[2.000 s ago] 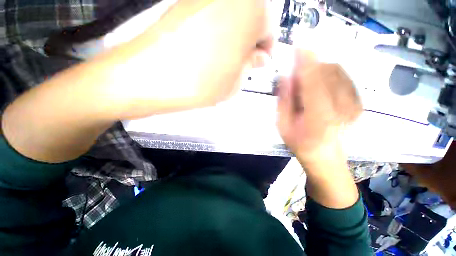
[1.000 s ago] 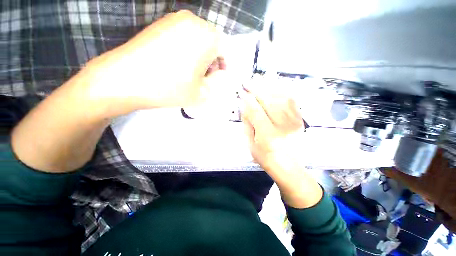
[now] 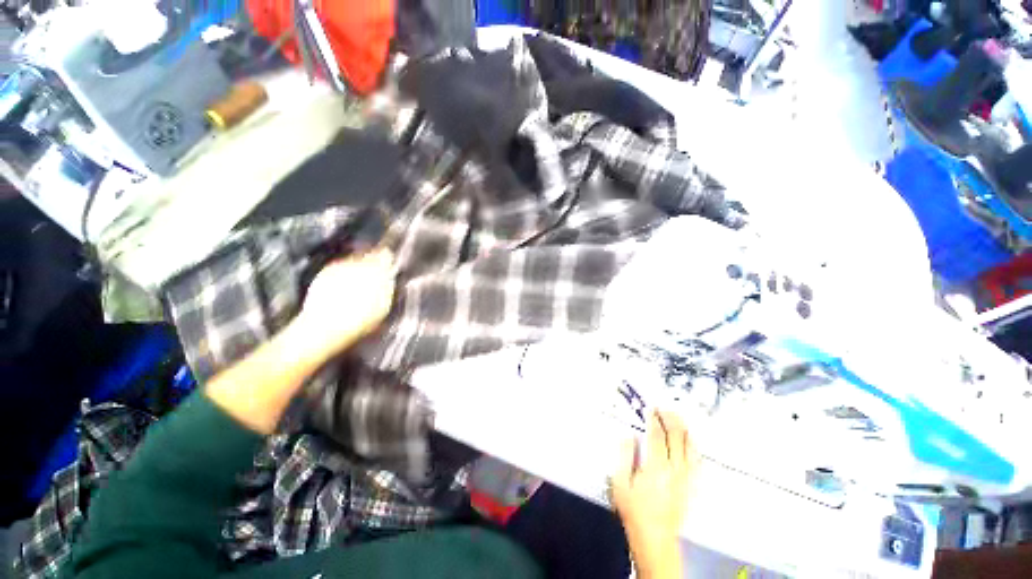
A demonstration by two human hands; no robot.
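The plaid garment fabric (image 3: 498,288), black and grey with white check lines, lies in a large pile left of the needle. Plain black lining (image 3: 458,107) shows among its upper folds. My left hand (image 3: 351,300) is on the plaid at the pile's left part, its fingers bent into the cloth and partly hidden. My right hand (image 3: 656,469) lies on the white machine bed below the needle area, fingers slightly apart, with nothing seen in it. The sewing machine (image 3: 905,418), white with a blue stripe, stands on the right. Its needle area is overexposed.
A pale olive cloth (image 3: 204,209) lies at the far left, with a yellow-brown spool (image 3: 237,104) behind it. A red thing (image 3: 357,40) stands at the back. More plaid cloth (image 3: 306,498) hangs below the table edge. A control panel (image 3: 901,543) is at the bed's right end.
The view has swung up and back, showing the whole pile. My left hand has moved from near the needle onto the plaid. My right hand rests lower on the bed, away from the needle.
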